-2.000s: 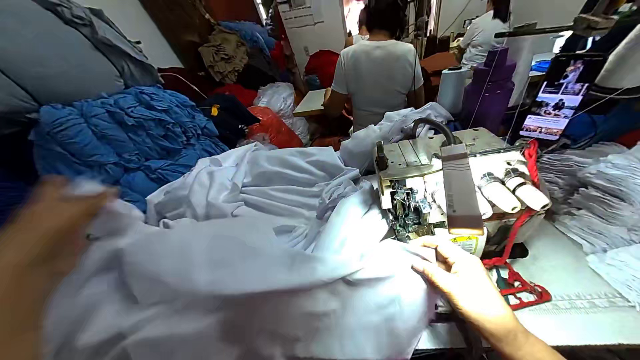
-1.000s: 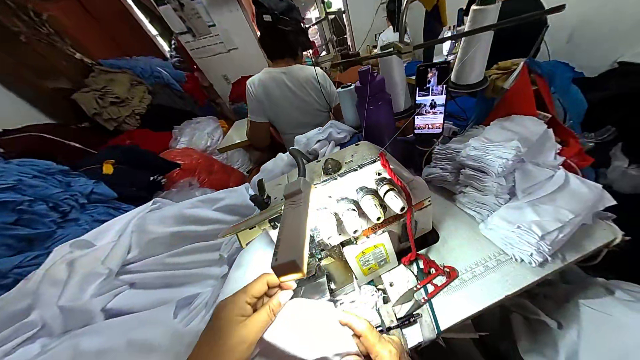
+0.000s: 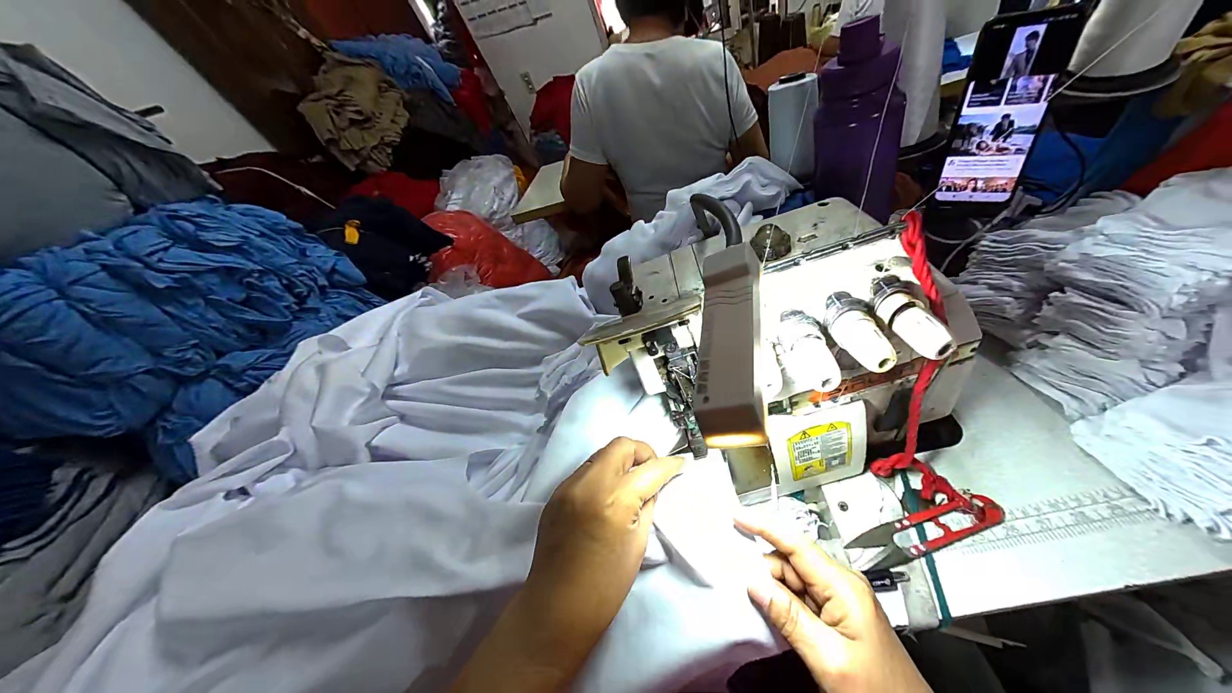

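Note:
White fabric (image 3: 385,549) spreads across my lap and the left side, up to the needle area of an overlock sewing machine (image 3: 837,318). My left hand (image 3: 602,510) pinches the fabric just in front of the presser foot, fingertips close to the machine. Lower and to the right, my right hand (image 3: 818,597) grips the fabric's edge between thumb and fingers. A lit sewing lamp (image 3: 731,346) hangs over the needle area and partly hides it. Red-handled thread snips (image 3: 948,525), tied to a red cord (image 3: 919,404), lie on the machine table right of my right hand.
Stacked white cut pieces (image 3: 1136,289) lie on the right of the table (image 3: 1088,549). A phone (image 3: 1006,106) with a lit screen stands behind the machine, near a purple bottle (image 3: 857,125). Blue fabric (image 3: 173,318) is heaped at left. A person (image 3: 659,106) sits ahead, facing away.
Two seconds ago my left hand was far left, blurred, on the fabric; now it is beside the presser foot. My right hand has moved lower, away from the needle area. The view has swung right and back.

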